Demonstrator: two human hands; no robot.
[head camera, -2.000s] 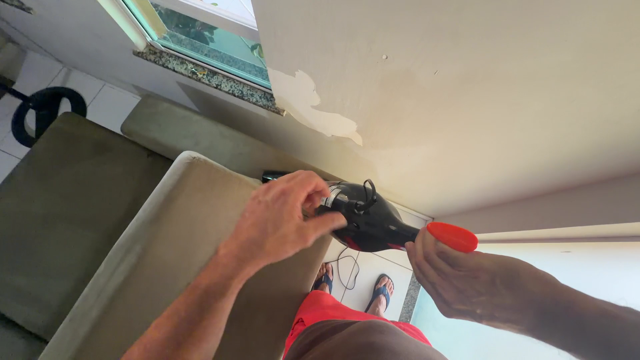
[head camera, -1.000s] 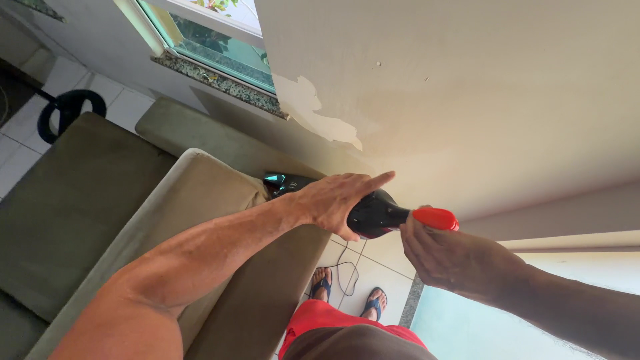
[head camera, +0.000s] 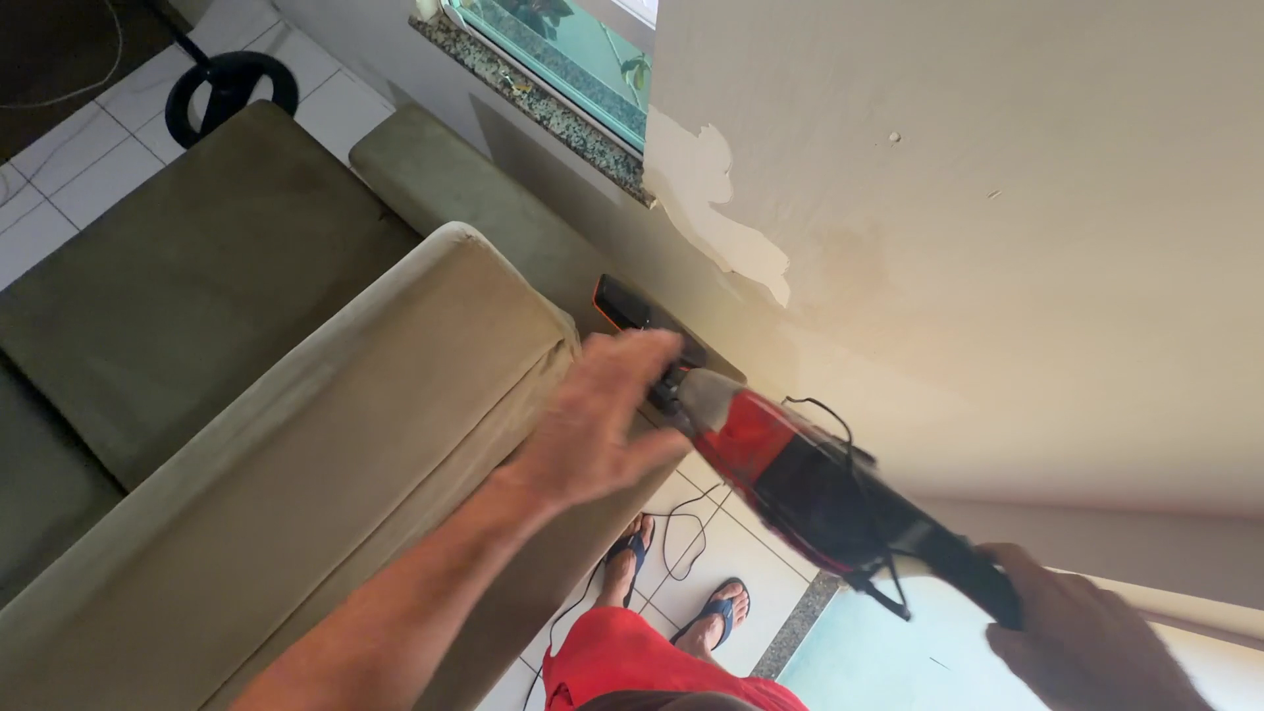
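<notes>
A red and black stick vacuum cleaner (head camera: 790, 474) slants across the view, its cord looped along the body. My right hand (head camera: 1086, 622) is closed around the black handle end at the lower right. My left hand (head camera: 602, 425) is blurred, beside the grey neck of the vacuum, with thumb and fingers apart; whether it touches the neck cannot be told. Beyond my left fingers lies the black floor nozzle with an orange edge (head camera: 620, 301), between the sofa and the wall.
A beige-green fabric sofa (head camera: 296, 415) fills the left. The wall (head camera: 968, 296) has peeling paint beside a granite windowsill (head camera: 533, 99). A black round stand base (head camera: 232, 94) is on the tiles. The cord (head camera: 681, 543) lies near my sandalled feet.
The vacuum's red and black body now shows lengthwise; my left hand, which was around its dark body one second ago, is now by the neck. My right hand has moved down and right.
</notes>
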